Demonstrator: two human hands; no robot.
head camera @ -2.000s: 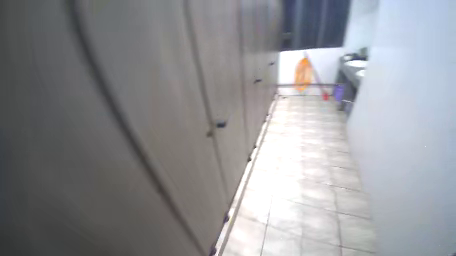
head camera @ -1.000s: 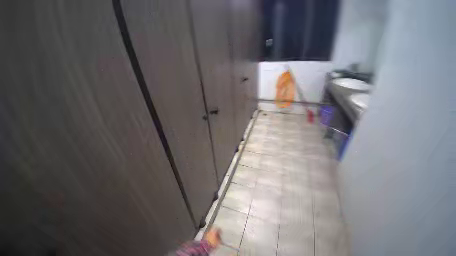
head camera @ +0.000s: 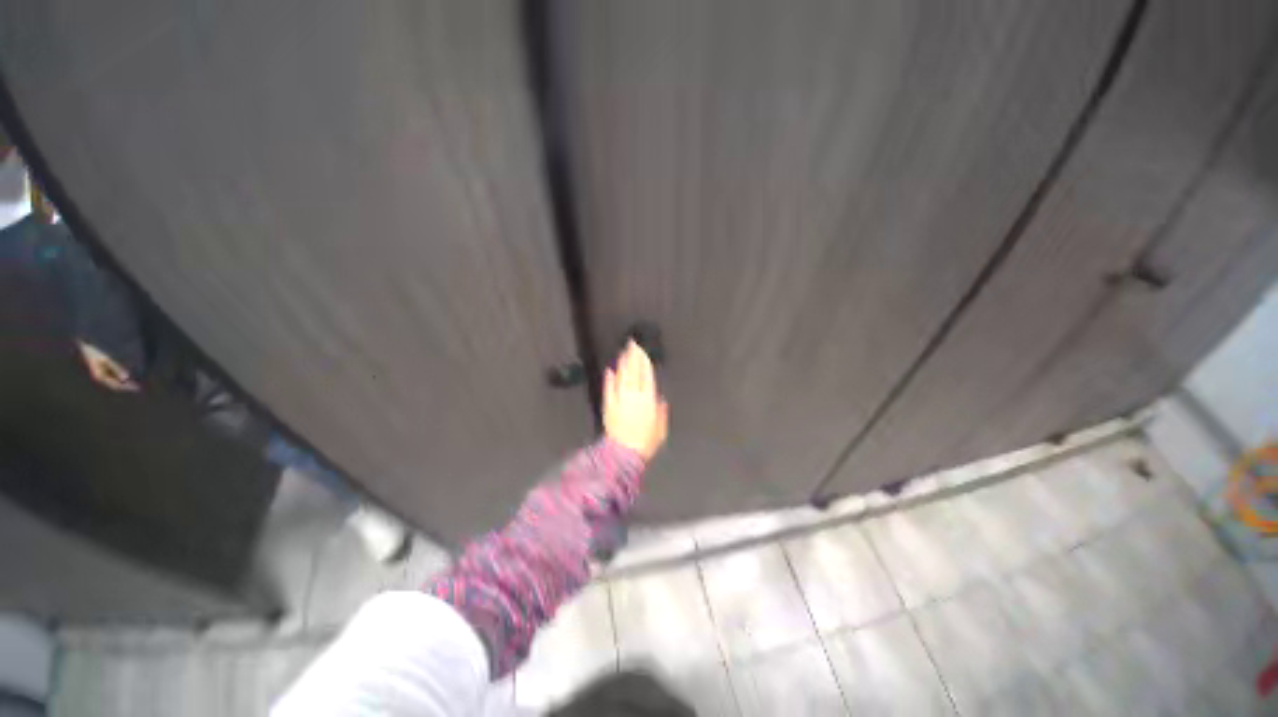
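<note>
My left hand (head camera: 636, 404) is raised against the cubicle door (head camera: 757, 238), a grey-brown wood-grain panel. Its fingers are extended, with the fingertips at a dark round fitting (head camera: 646, 340) beside the panel gap. It seems to hold nothing. The hand is somewhat blurred and partly covers the fitting. A second dark fitting (head camera: 566, 374) is left of the gap. My left arm has a red-purple patterned sleeve (head camera: 554, 539), with white fabric nearer the elbow. My right hand is not in view.
A person in dark clothes (head camera: 70, 308) is at the left edge, partly hidden by the panel; a hand (head camera: 108, 369) and a pale shoe (head camera: 376, 534) show. Pale floor tiles (head camera: 757, 630) lie below. An orange coil (head camera: 1257, 490) is at the right edge. A dark shape is at the bottom centre.
The view has turned left to face the cubicle doors. My left hand has risen from the bottom edge to the door fitting. The person has come into view; the washbasins have left it.
</note>
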